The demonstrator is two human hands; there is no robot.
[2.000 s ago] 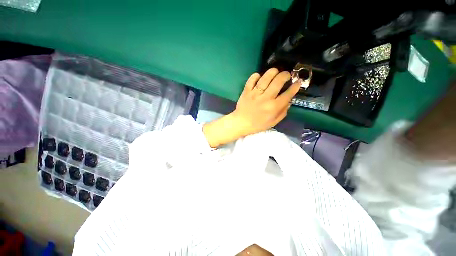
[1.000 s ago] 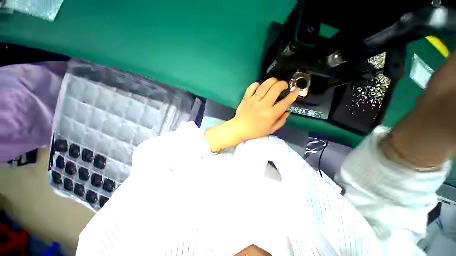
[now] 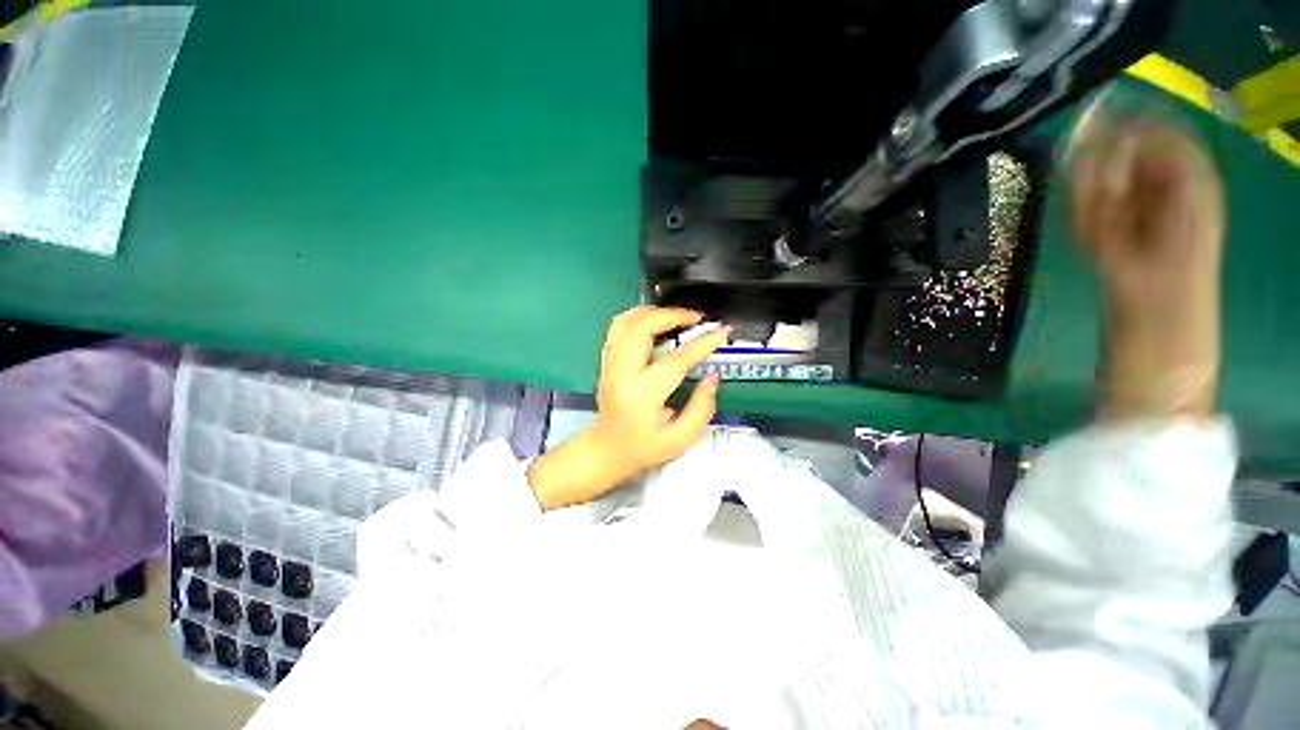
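Note:
The black hand press (image 3: 677, 235) stands on the green bench, with its shiny metal arm (image 3: 970, 72) slanting above the work area. My left hand (image 3: 642, 399) is at its front edge, fingertips beside the dark fixture opening (image 3: 756, 307). Its fingers are bent and partly apart; whether they pinch a small part cannot be told. No metal-rimmed case shows clearly. My right hand (image 3: 1148, 186) is raised at the right, beyond the parts tray, and strongly blurred; its grip cannot be made out. The pale labelled strip (image 3: 770, 372) lies at the press's front.
The black parts tray (image 3: 927, 357) holds glittering pieces right of the fixture. A blister tray (image 3: 307, 442) with dark pieces sits low left, beside a purple sleeve (image 3: 86, 471). A clear sheet (image 3: 86, 129) lies far left. Yellow tape (image 3: 1176, 79) marks the upper right.
The view has shifted. The gold-rimmed case seen in the fixture no longer shows clearly. My left fingertips are now at the fixture's front. My right hand, previously cut off or large at the right edge, is in view.

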